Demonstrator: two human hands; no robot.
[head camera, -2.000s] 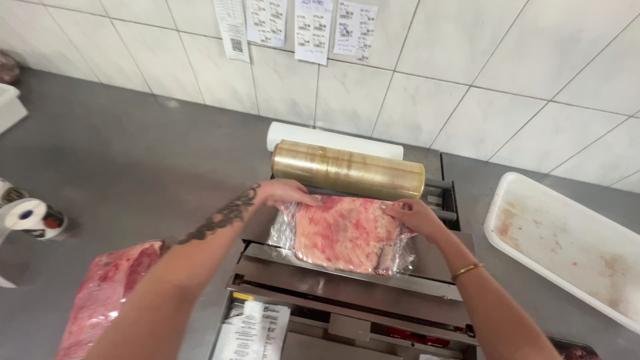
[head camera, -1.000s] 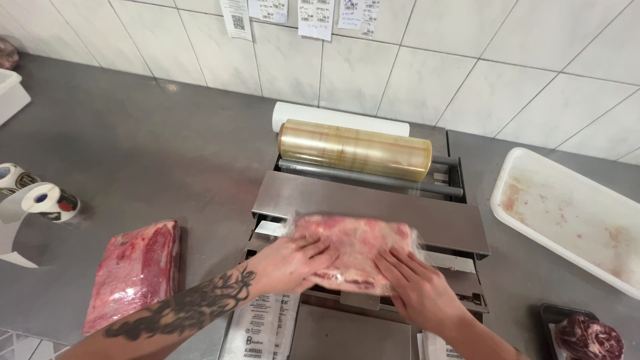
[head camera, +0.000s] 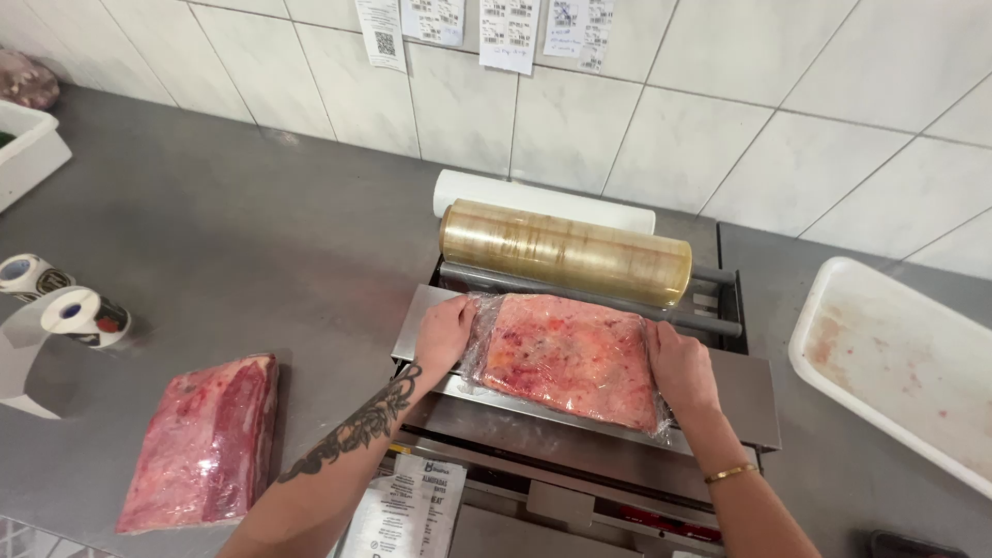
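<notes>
A slab of raw meat in clear plastic film (head camera: 573, 356) lies over the steel top of a film-wrapping machine (head camera: 748, 395). My left hand (head camera: 447, 333) grips the gathered film at the slab's left end. At the right end, my right hand (head camera: 683, 368) has its fingers closed on the film edge, beside the meat. Behind the slab rests a large roll of clear film (head camera: 566, 252) on grey rollers, with a white roll (head camera: 542, 203) behind it. Another wrapped piece of meat (head camera: 198, 442) lies on the steel counter to the left.
Two label rolls (head camera: 85, 316) stand at the left, with a white tub (head camera: 31, 155) beyond. A stained white tray (head camera: 821, 341) is on the right. Printed bags (head camera: 407, 504) lie at the machine's front. A dark tray edge (head camera: 914, 542) shows at bottom right. Paper slips (head camera: 508, 35) hang on the tiles.
One second ago both hands lay flat on the slab nearer the machine's front. Slab and hands have moved back toward the film roll, and the hands now hold the film at its two ends.
</notes>
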